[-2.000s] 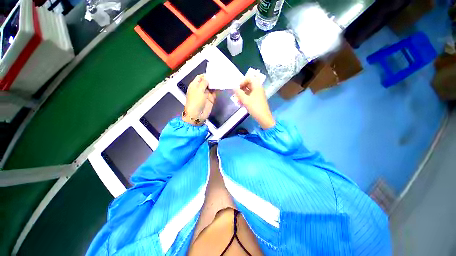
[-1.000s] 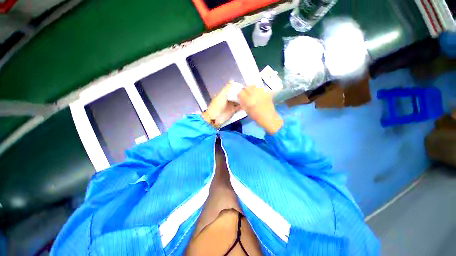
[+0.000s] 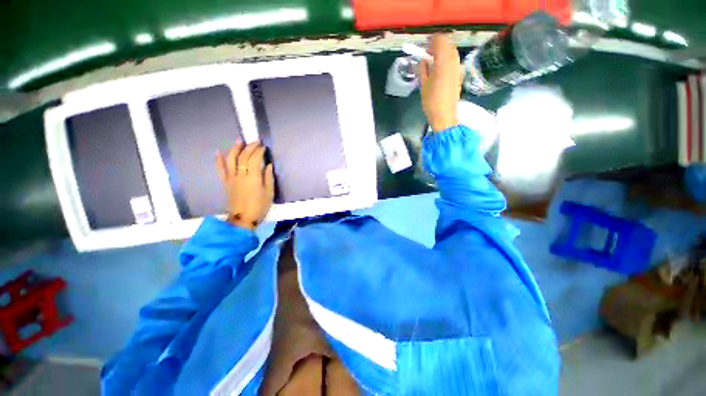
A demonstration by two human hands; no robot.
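A white tray (image 3: 365, 139) lies in front of me with three slots, each holding a grey-faced display panel (image 3: 300, 131). Small white labels show on the left and right panels. My left hand (image 3: 249, 179) is spread palm down over the divider between the middle and right panels, holding nothing. My right hand (image 3: 443, 83) is right of the tray at a small white bottle (image 3: 401, 77). A white wiping cloth (image 3: 416, 52) is pinched in its fingers over the bottle's top; its exact contact with the bottle is unclear.
A red tray (image 3: 457, 11) lies beyond. A clear drink bottle (image 3: 519, 52) lies on its side behind my right hand. White contents in plastic (image 3: 534, 135) and a small white card (image 3: 395, 152) lie nearby. A blue stool (image 3: 604, 236) and a red stool (image 3: 32, 309) stand on the floor.
My hands have parted: the left moved onto the tray, the right out to the small bottle. The view has turned, and the tray sits more level and further left.
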